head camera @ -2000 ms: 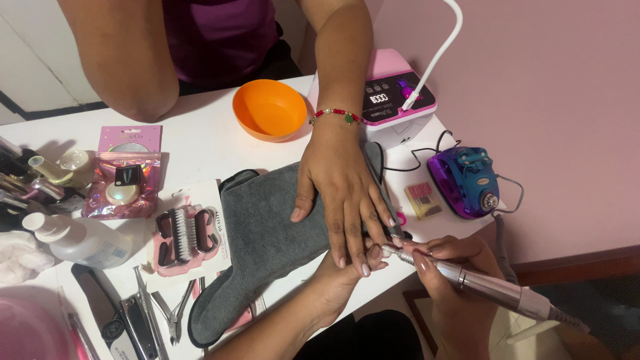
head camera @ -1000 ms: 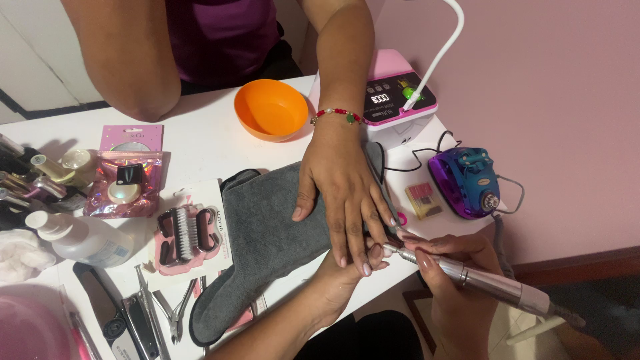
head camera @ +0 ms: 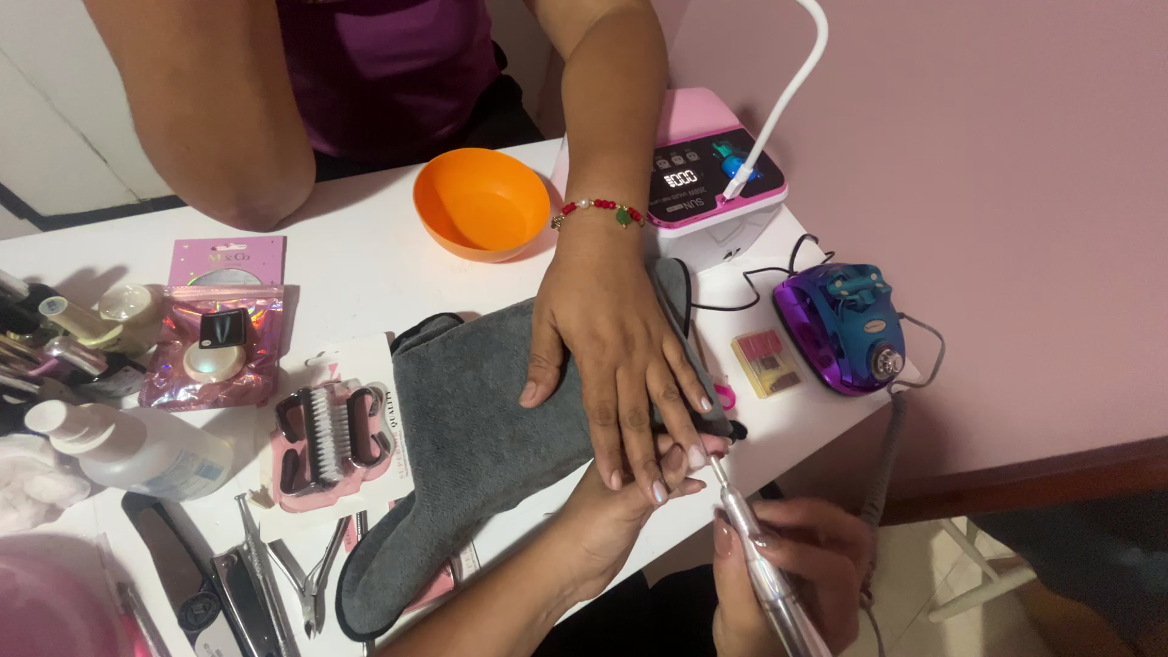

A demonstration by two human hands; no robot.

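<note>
A client's hand, with a red bead bracelet at the wrist, lies palm down on a folded grey towel. From below, my left hand holds one of its fingers near the tip. My right hand grips the silver handpiece of an electric nail drill, whose thin bit points at that fingertip. Whether the bit touches the nail cannot be told. The drill's purple and blue control unit stands at the table's right edge.
Behind are an orange bowl and a pink and white nail lamp. On the left stand polish bottles and a pump bottle. A nail brush and cuticle nippers lie left of the towel. A small box sits near the drill unit.
</note>
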